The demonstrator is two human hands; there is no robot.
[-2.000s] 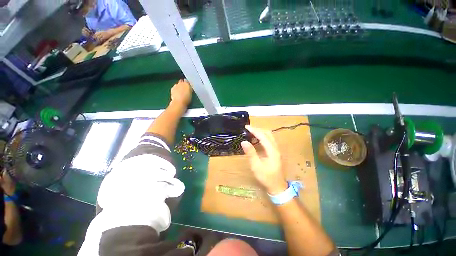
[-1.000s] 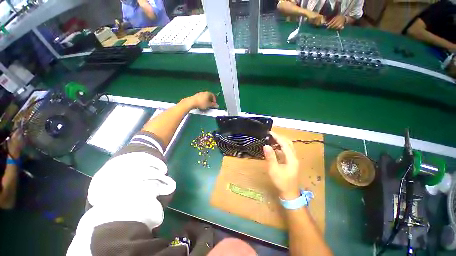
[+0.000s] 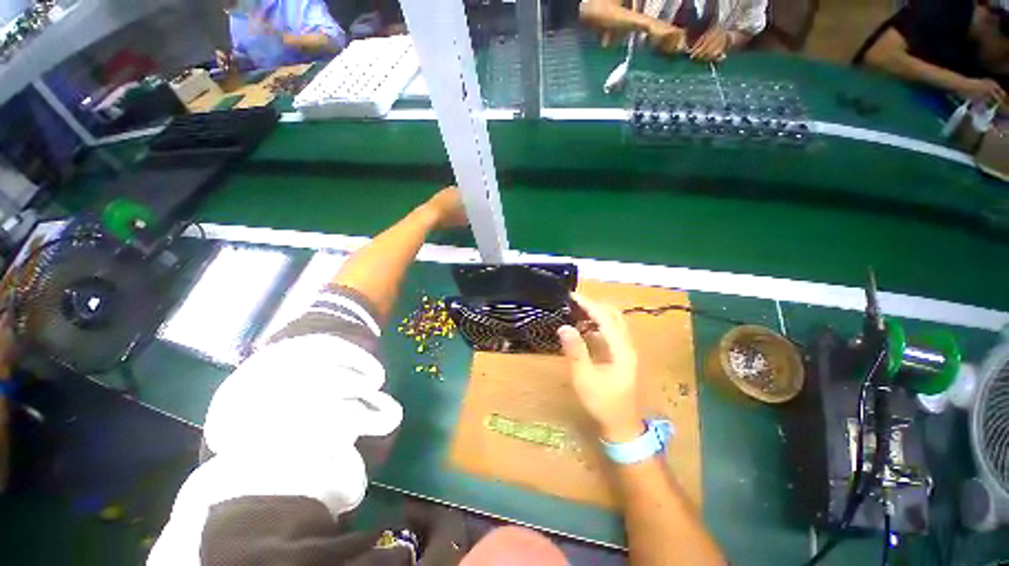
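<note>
My right hand (image 3: 603,370), with a light blue wrist strap, holds the right edge of the black square fan (image 3: 511,323), fingers around its frame. The fan stands tilted at the back of the cardboard mat (image 3: 653,442), its round wire guard facing me. My left hand (image 3: 448,208) reaches past the fan beside the pale post; the post partly hides it and its fingers cannot be made out. A yellow-green board strip (image 3: 529,430) lies on the cardboard. Small yellow-and-black parts (image 3: 429,323) lie loose left of the fan.
The pale post (image 3: 470,155) rises behind the fan. White rectangles (image 3: 229,301) and a black desk fan (image 3: 83,301) are at left. A brown tub (image 3: 761,363), soldering station (image 3: 874,442) and green spool (image 3: 924,356) are at right. People sit across the bench.
The view has swung and shifted. My left hand has moved from left of the post to partly behind it. My right hand stays at the fan's right edge.
</note>
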